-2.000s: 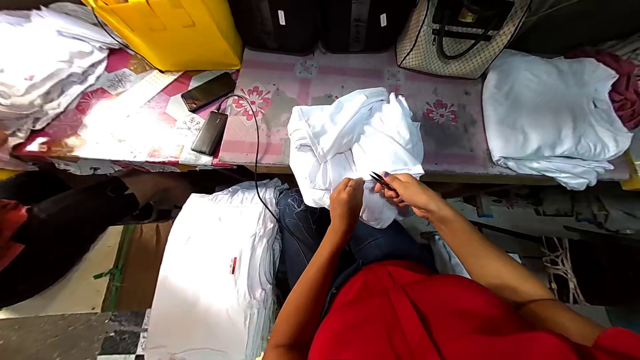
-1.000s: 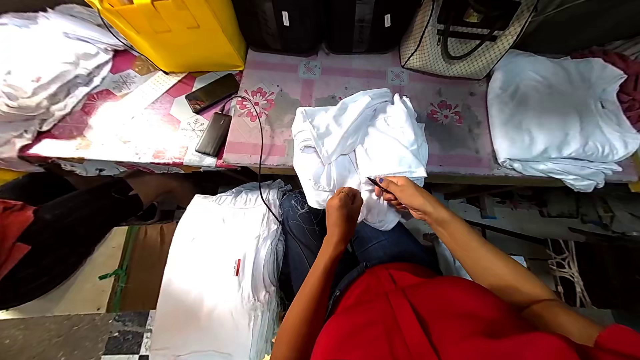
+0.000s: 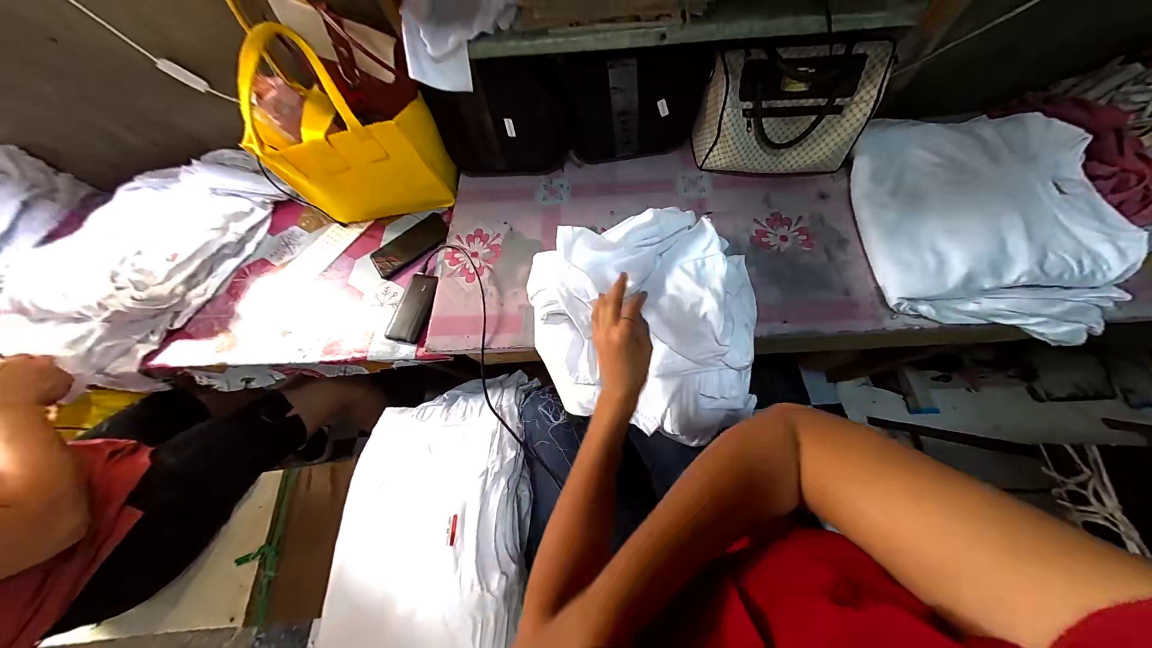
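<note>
A crumpled white cloth garment point(image 3: 693, 306) lies over the near edge of the table and hangs onto my lap. My left hand point(image 3: 621, 333) rests on top of it, back up, fingers apart, gripping nothing visible; a ring is on one finger. My right arm bends sharply at the elbow and its forearm runs down to the left, across my left arm, so my right hand is out of the picture. Beside my left thigh sits a pile of white garments point(image 3: 405, 513) with a small red tag. Another folded white stack point(image 3: 981, 216) is on the table at the right.
A phone point(image 3: 409, 245) and a dark power bank point(image 3: 412, 309) with a cable trailing to my lap lie on the table. Behind stand a yellow bag point(image 3: 369, 166) and a patterned handbag point(image 3: 792, 108). White cloth point(image 3: 171, 252) is heaped at left, near another person's arm point(image 3: 36, 450).
My right hand, which held a small dark pointed tool at the garment, has left the view. My left hand has moved up onto the cloth and its fingers have spread. The view has tilted up.
</note>
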